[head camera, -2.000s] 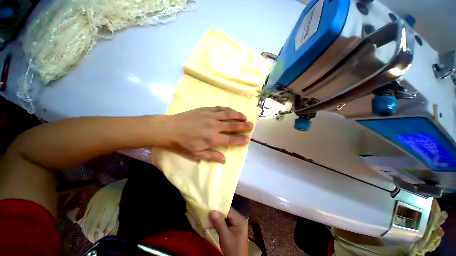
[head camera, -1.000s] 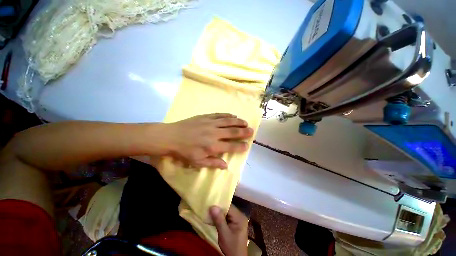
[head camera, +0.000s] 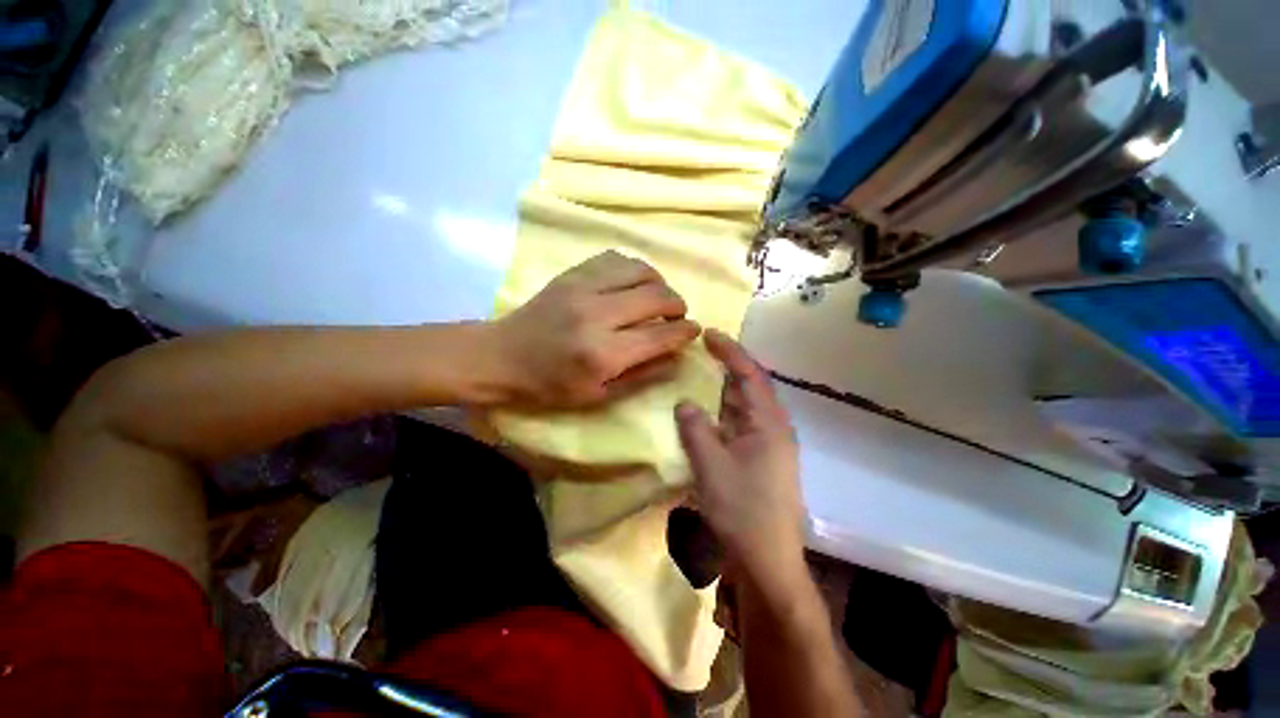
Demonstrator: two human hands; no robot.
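A yellow fabric strip (head camera: 632,232) lies on the white table, its right edge running to the needle area (head camera: 786,260) under the machine head, with folds across it near there. The strip's lower part hangs over the table's front edge. My left hand (head camera: 604,330) lies on the strip in front of the needle, fingers bent and fingertips pressed at its right edge. My right hand (head camera: 737,435) is just beside it, thumb and index finger on the strip's right edge, gripping the fabric.
The sewing machine head (head camera: 1011,126) and its lit blue panel (head camera: 1200,344) stand at the right. A cream stringy bundle (head camera: 190,105) lies at the table's far left. A compartment tray (head camera: 1162,564) is set in the table's right end, with pale yellow cloth (head camera: 1067,680) hanging below it.
My right hand has moved up from the lap to beside my left hand. My left hand's fingers have bent. The fabric has moved farther past the needle, with more folds showing.
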